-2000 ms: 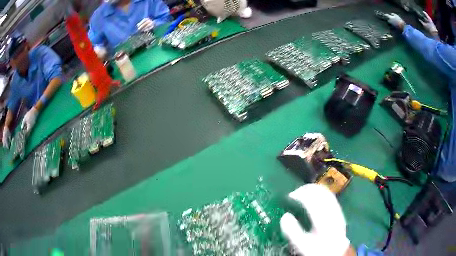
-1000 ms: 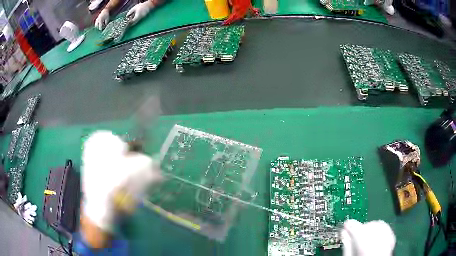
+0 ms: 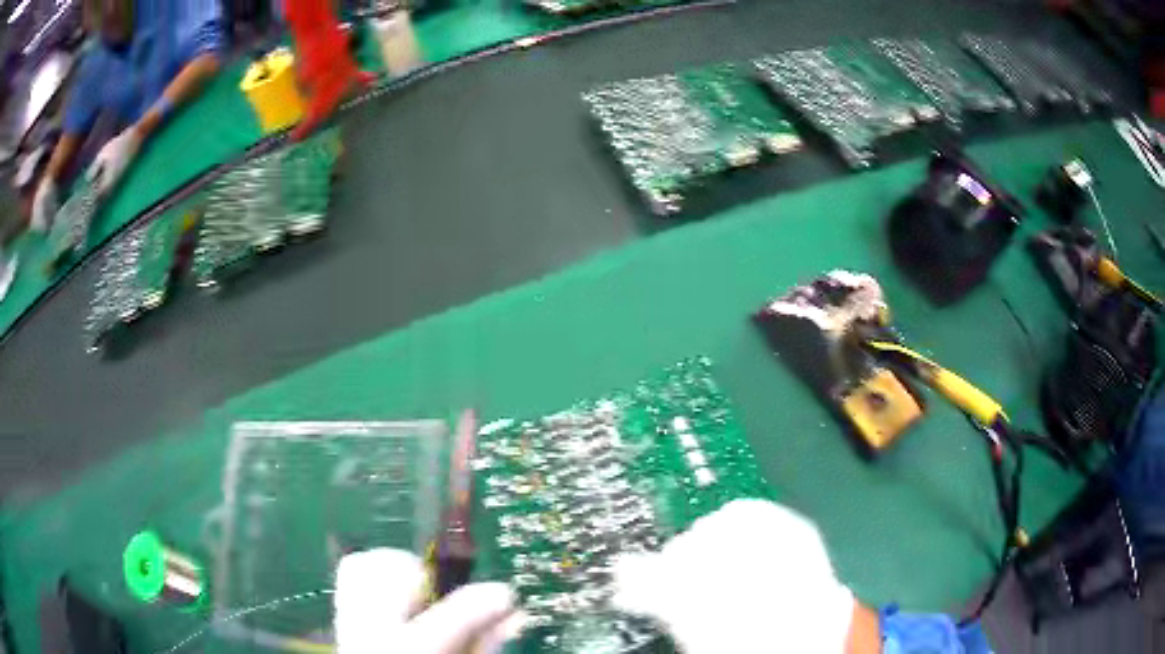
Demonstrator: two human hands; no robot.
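Note:
A green circuit board (image 3: 575, 498) with dense silvery parts lies in front of me. My left hand (image 3: 428, 620), in a white glove and cut off by the lower edge, holds a slim, blurred, brownish-dark tool, apparently a soldering iron (image 3: 457, 498), upright along the board's left edge. My right hand (image 3: 741, 581), also gloved, covers the board's lower right; its fingertips are blurred over the parts and any grip is hidden. A clear template (image 3: 326, 511) lies left of the board. A thin solder strand (image 3: 262, 606) runs toward my left hand.
A green-ended solder spool (image 3: 164, 570) stands far left. An iron stand (image 3: 824, 326) with yellow sponge (image 3: 882, 406) and a yellow-handled iron (image 3: 961, 394) is at right. Behind are a black housing (image 3: 952, 224) and a dark strip (image 3: 473, 217) carrying several boards. A person in blue sits upper left.
The view has swung right again after turning left. My left hand has moved right, from beyond the template to the board's left edge. My right hand reaches further over the board.

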